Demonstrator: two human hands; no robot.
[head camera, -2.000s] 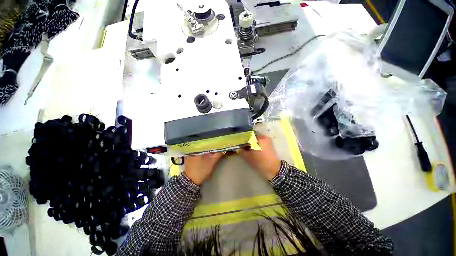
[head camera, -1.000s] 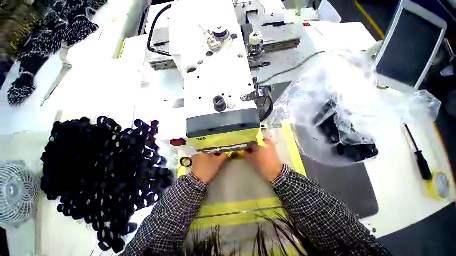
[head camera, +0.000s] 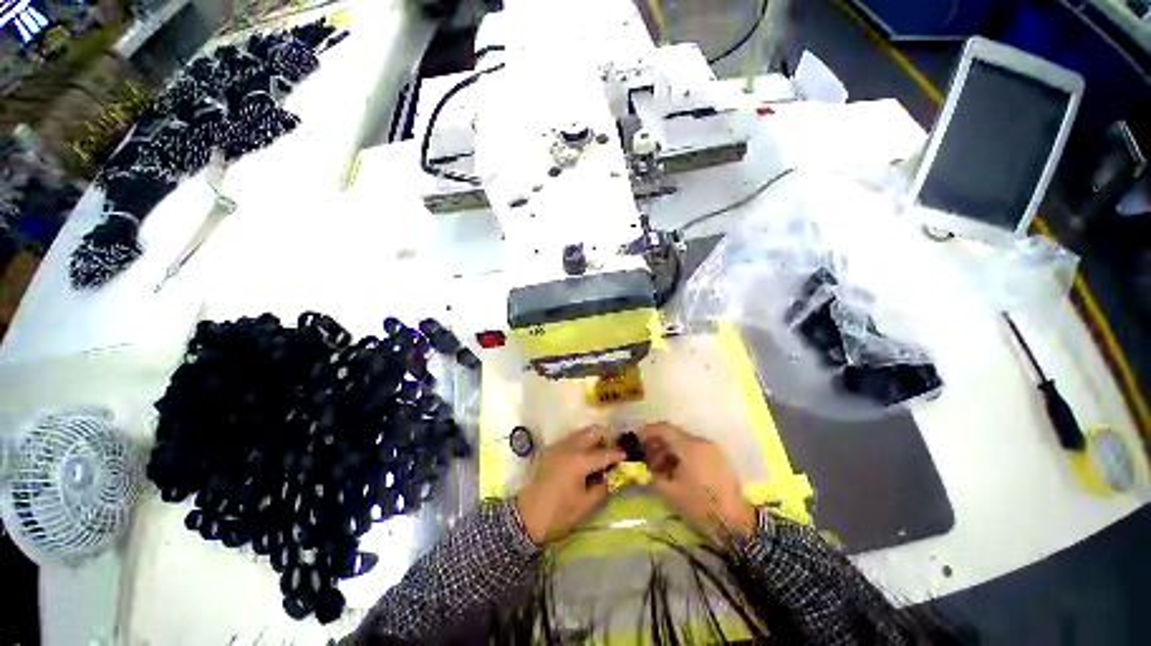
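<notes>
My left hand (head camera: 568, 483) and my right hand (head camera: 698, 475) are close together over the taped bed plate (head camera: 568, 404), in front of the machine head. Between their fingertips they hold a small black loop (head camera: 630, 444). Yellow tape (head camera: 627, 476) shows at the fingers; whether it is wrapped on them is too small to tell. The white sewing machine head (head camera: 581, 309) has a dark grey and yellow front edge. A small orange-yellow clamp piece (head camera: 617, 385) shows under it. One loose black loop (head camera: 520, 440) lies on the plate left of my left hand.
A heap of black loops (head camera: 303, 442) lies left of the machine, beside a white fan (head camera: 73, 483). At right are a clear plastic bag (head camera: 757, 271) with black pieces, a screwdriver (head camera: 1064, 416) and a tape roll (head camera: 1112, 459). A screen (head camera: 997, 136) stands rear right.
Both hands have drawn back from under the machine head towards me, with the black loop between them. The clamp piece and more of the bed plate now show. The camera view has shifted.
</notes>
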